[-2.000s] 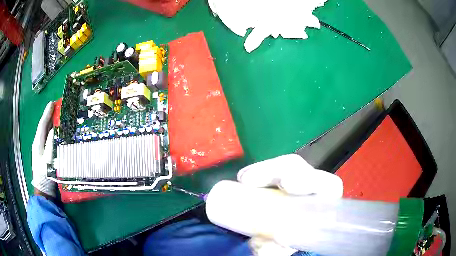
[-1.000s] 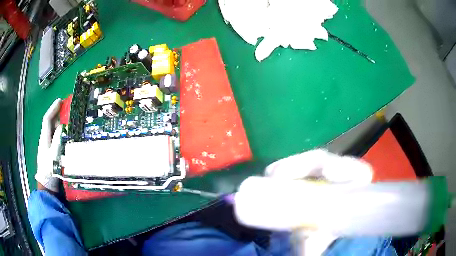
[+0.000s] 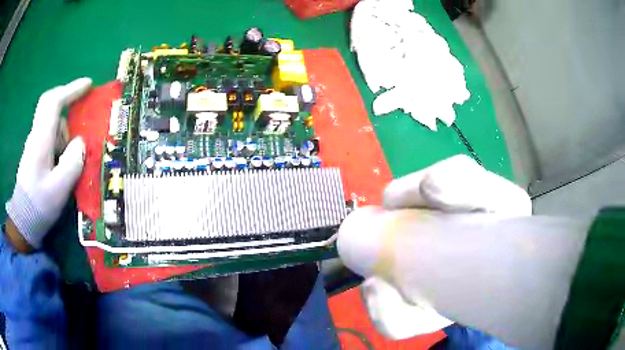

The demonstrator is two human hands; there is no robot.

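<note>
A circuit board (image 3: 226, 147) lies on a red foam pad (image 3: 353, 137), with its ribbed heatsink (image 3: 233, 204) along the near edge and white lines beside it. My left hand (image 3: 48, 157), in a white knit glove, is beside the board's left side, fingers apart, touching nothing I can make out but near the pad's edge. My right hand (image 3: 449, 195), gloved, is closed round a fat white dispensing syringe (image 3: 480, 263) with a green cap. The syringe's front is at the board's near right corner; its needle is hidden.
A crumpled white cloth or paper (image 3: 408, 61) lies on the green bench mat (image 3: 233, 19) at the back right, with a thin dark rod (image 3: 467, 145) sticking out. Another red pad (image 3: 319, 5) is at the top edge. Red material (image 3: 353, 318) shows below the bench edge. Grey floor is at right.
The view has shifted, and the board appears larger and squarer. My left hand has come off the board's side, with fingers spread. The syringe front is now closer to the board's near right corner.
</note>
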